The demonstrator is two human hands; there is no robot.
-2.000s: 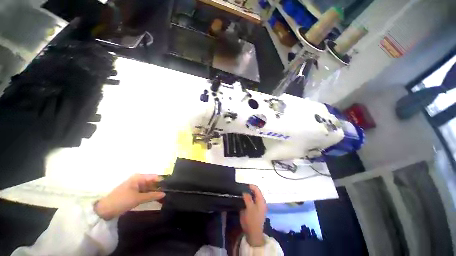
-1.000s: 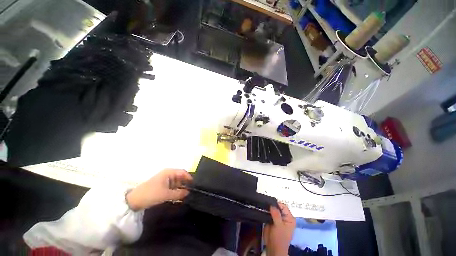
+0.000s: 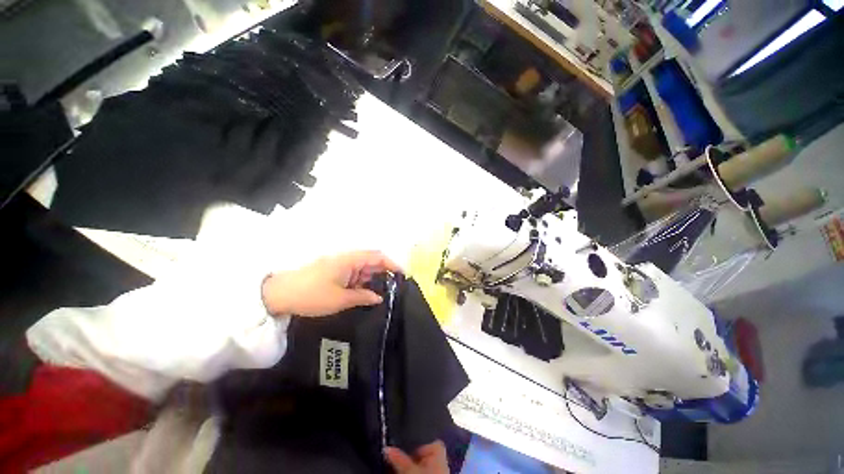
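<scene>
My left hand holds the top end of a black fabric panel between thumb and fingers. My right hand, partly cut off by the bottom edge, holds the panel's lower end. A zipper with a pale line runs between the two hands. A white woven label with black print shows on the black fabric left of the zipper. The panel is in front of the white sewing machine, apart from its needle area.
A large stack of black cut pieces lies on the left of the white table. Small black pieces lie beside the machine arm. A yellow sheet lies near the needle. A black cable crosses the table; thread cones stand upper right.
The panel has turned from roughly level to nearly upright in view, and the white label now shows. My right hand has moved down and left. The camera view has shifted and tilted.
</scene>
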